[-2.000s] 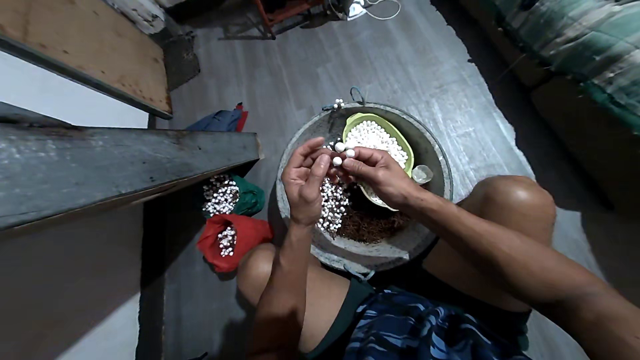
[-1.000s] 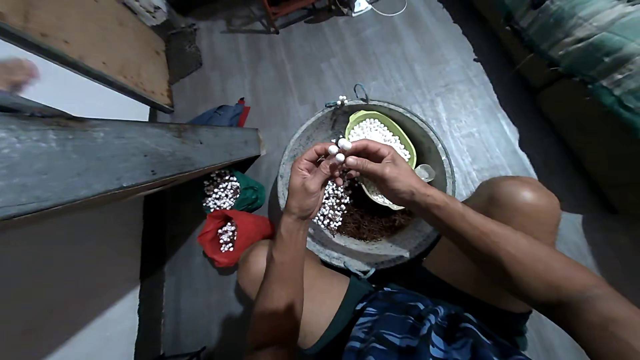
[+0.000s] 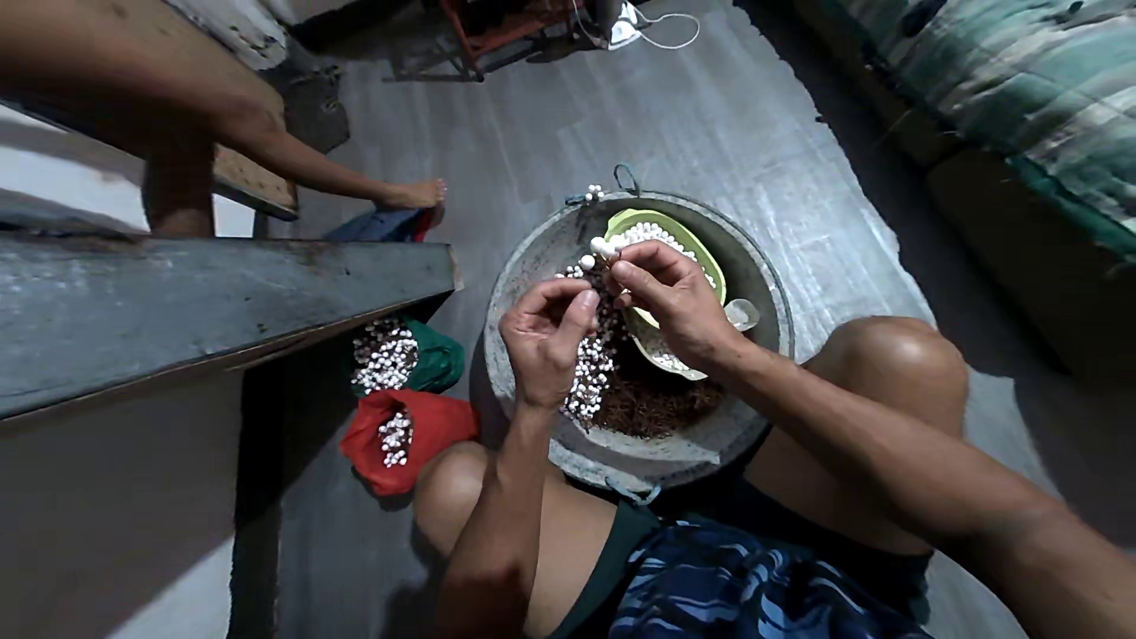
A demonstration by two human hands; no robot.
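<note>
A small bunch of white balls (image 3: 603, 247) is pinched in my right hand (image 3: 670, 293), over a large round basin (image 3: 510, 293). My left hand (image 3: 548, 333) is just left of it, thumb near the curled fingers; whether it pinches something small cannot be told. Beneath my hands, the basin holds a green plastic container (image 3: 717, 266) of white balls, a paler container (image 3: 683, 368) partly hidden by my right hand, a heap of white balls on stems (image 3: 587, 382) and a pile of brown stringy material (image 3: 657, 408). A small translucent cup (image 3: 741, 313) lies at the basin's right side.
Left of the basin stand a red bag (image 3: 444, 426) and a green bag (image 3: 439, 355), both with white balls on stems. A grey wooden beam (image 3: 222, 293) juts in from the left. Another person's leg (image 3: 302, 164) reaches to a blue cloth (image 3: 377, 224). A cushion (image 3: 1021, 98) is upper right.
My hands have moved apart; the white balls are now at my right fingertips only. Another person's leg and foot have come into view at the upper left.
</note>
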